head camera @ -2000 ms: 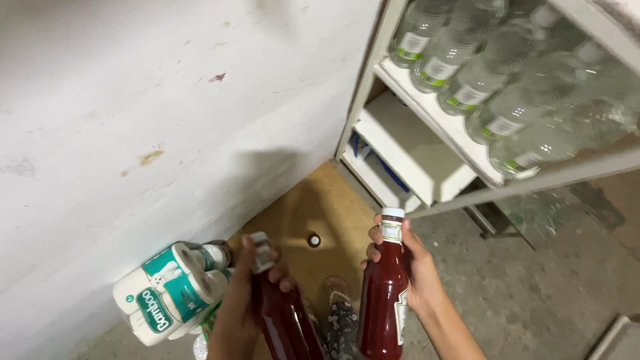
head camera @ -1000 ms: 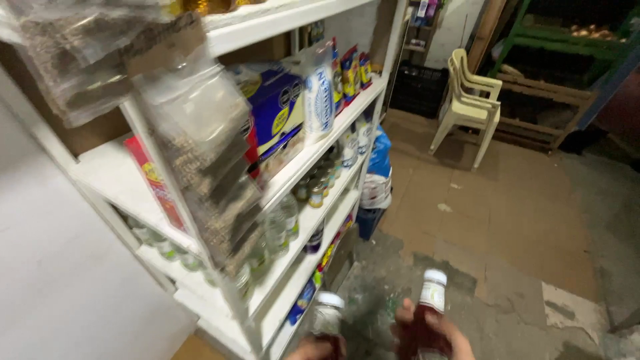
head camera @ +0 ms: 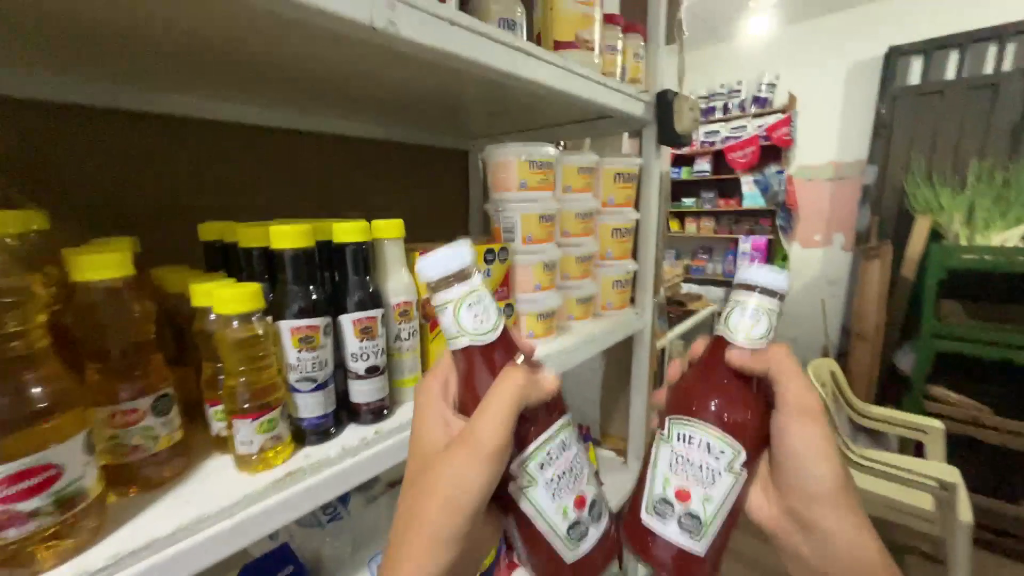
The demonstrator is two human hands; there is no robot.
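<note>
My left hand [head camera: 472, 448] grips a Heinz tomato ketchup bottle [head camera: 552, 480] with a white cap, its top tilted left. In my right hand [head camera: 792, 448] is a matching ketchup bottle [head camera: 696, 464], its top leaning right. The two bottles come close together at their lower ends, and their labels face me. Left of them, a white shelf [head camera: 336, 472] carries dark sauce bottles [head camera: 308, 344] with yellow caps, a pale sauce bottle [head camera: 396, 312], small oil bottles [head camera: 260, 392] and larger oil bottles [head camera: 128, 384]. Stacked plastic tubs [head camera: 536, 232] stand behind my left hand's bottle.
An upper shelf [head camera: 448, 72] overhangs the sauces, and a white shelf post [head camera: 644, 240] rises at its end. Plastic chairs [head camera: 904, 464] stand at the right, near a green rack [head camera: 960, 304]. Farther back is a stocked shelf unit [head camera: 724, 192].
The view has swung from the floor and white wall up to the shelves. Both ketchup bottles have stayed in my hands and are now raised before the sauce shelf.
</note>
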